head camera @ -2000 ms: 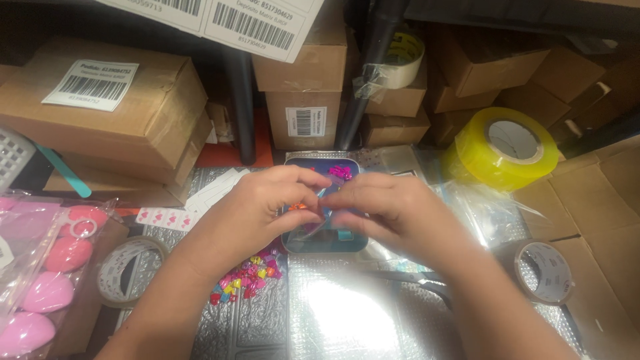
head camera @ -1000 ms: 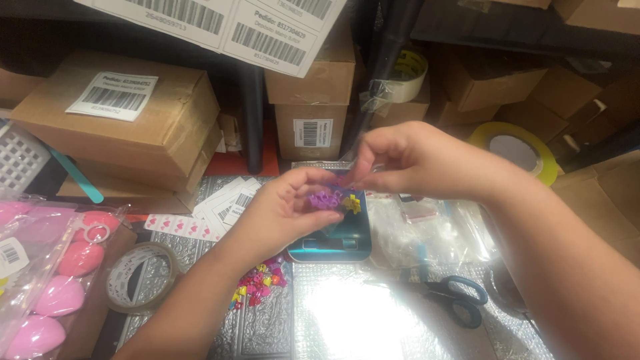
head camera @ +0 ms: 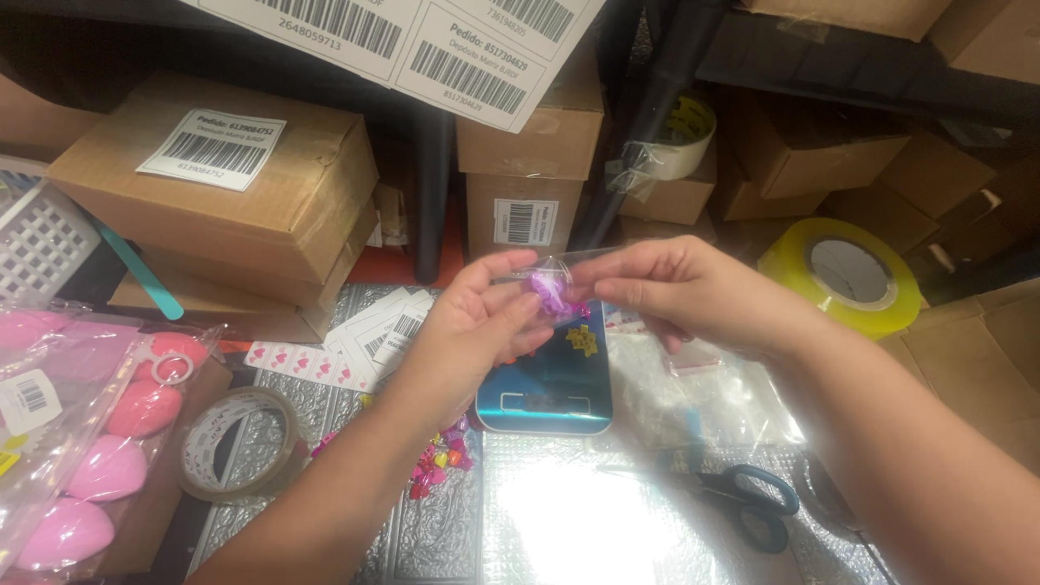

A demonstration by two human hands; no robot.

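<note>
Between my two hands is a small clear plastic bag [head camera: 561,272] with purple pieces [head camera: 550,292] in it. My left hand [head camera: 487,317] holds the bag's left side between thumb and fingers. On the right side, my right hand [head camera: 674,284] pinches the clear plastic. Below them lies a blue digital scale [head camera: 544,406], with small yellow pieces [head camera: 582,340] on it and some pink and orange ones partly hidden by my hands. A pile of small colourful pieces [head camera: 439,459] is beside my left forearm.
Scissors [head camera: 751,496] and clear plastic bags [head camera: 707,398] lie right of the scale. Tape rolls [head camera: 240,443] [head camera: 845,276] stand on both sides. Cardboard boxes [head camera: 219,179] and a black shelf post [head camera: 435,195] are behind. Packaged pink sponges [head camera: 110,467] lie at left, near printed labels [head camera: 382,341].
One second ago the purple pieces were at my left fingers with my right hand raised above; now my right hand is lower, pinching the bag. The scissors were hidden by my right arm two seconds ago.
</note>
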